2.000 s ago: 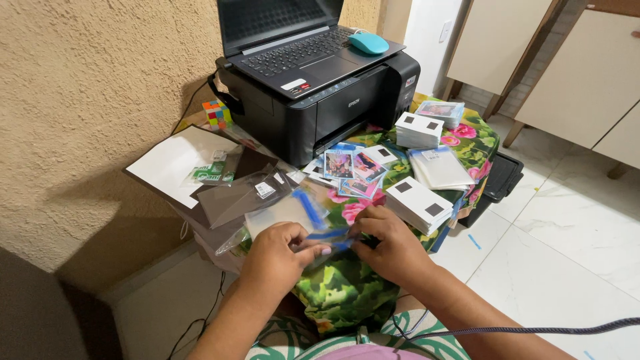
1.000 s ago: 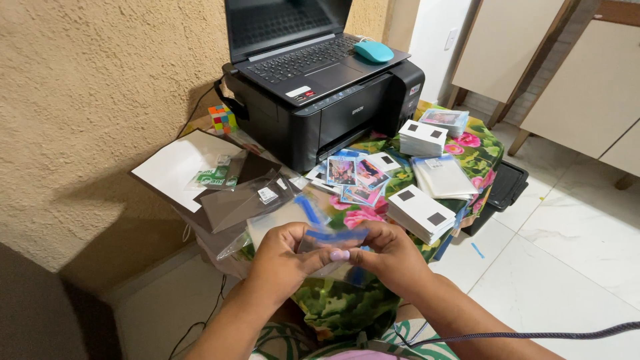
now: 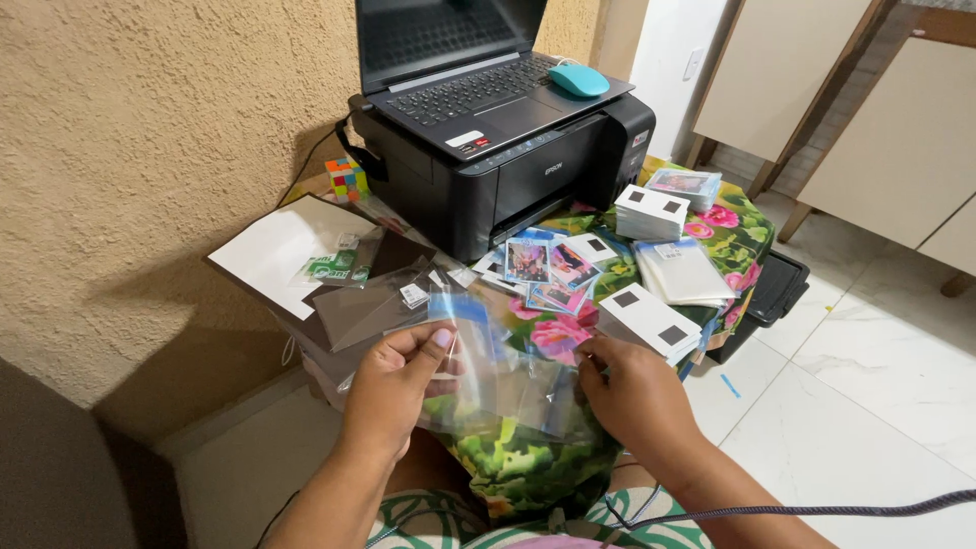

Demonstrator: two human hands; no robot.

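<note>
Between my two hands a clear plastic sleeve is stretched above the floral tablecloth. My left hand pinches one side of the clear plastic between thumb and fingers, in front of a blue-edged strip. On the other side, my right hand grips the sleeve's edge with its fingertips. Beyond them lie loose printed photo cards. White cards with black squares are stacked just past my right hand. A pack of clear sleeves lies behind that stack. Whether the plastic in my hands is one sleeve or several I cannot tell.
A black printer carries an open laptop and a teal mouse. At the left are a white sheet, clear packaging and a puzzle cube. Another white card stack and photo cards sit at the right.
My hands were close together on blue-edged plastic one second ago; they have moved apart, with clear plastic now spread between them.
</note>
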